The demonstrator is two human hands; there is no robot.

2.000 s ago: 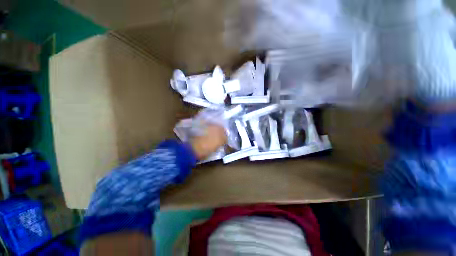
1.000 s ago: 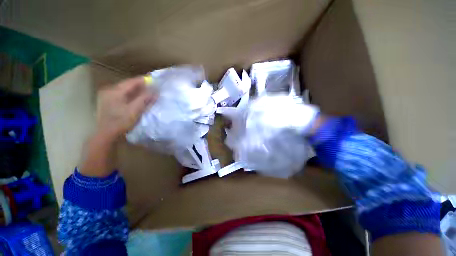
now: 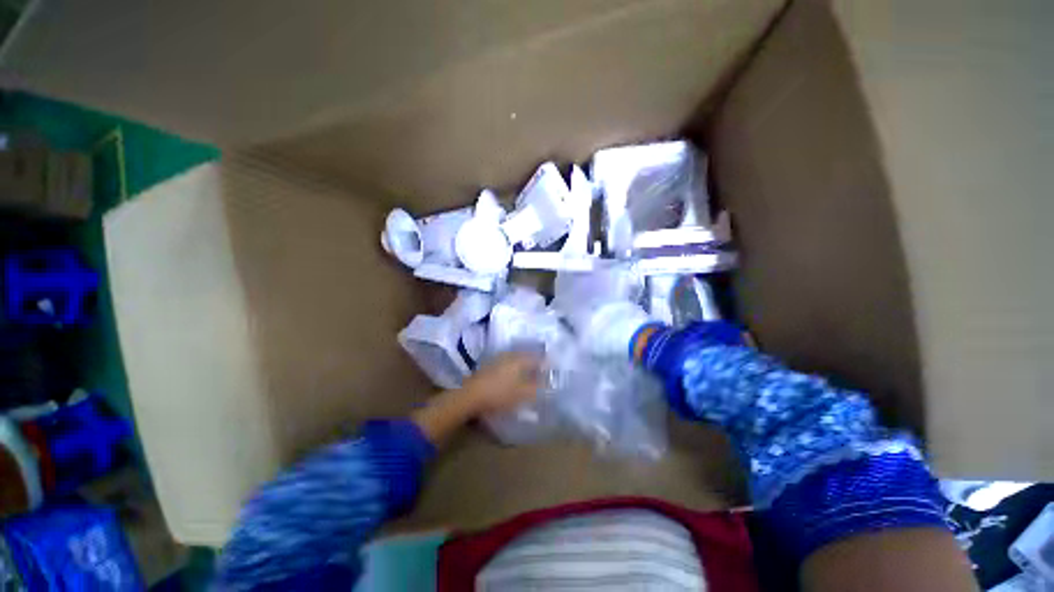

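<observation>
White plastic parts (image 3: 439, 347) with round ends and flat plates lie in rows inside a large open carton (image 3: 601, 81). My left hand (image 3: 506, 384), bare and blurred, is low in the carton with its fingers on a crumpled clear plastic bag (image 3: 601, 407). My right hand (image 3: 613, 327), in a white glove, reaches down among the parts at the bag's upper edge. Its fingers blend with the white plastic, so its grip cannot be told. Both forearms wear blue patterned sleeves.
The carton's walls rise around both hands, with flaps at the left (image 3: 168, 347) and right (image 3: 971, 231). A white tray-like part (image 3: 657, 191) lies at the back right inside. Blue plastic items (image 3: 52, 287) stand outside at the left. More white pieces show at the lower right edge.
My left hand has moved right and down from the carton's left side. My right hand has moved slightly left and down. The bag material has come down between them, uncovering parts at the left.
</observation>
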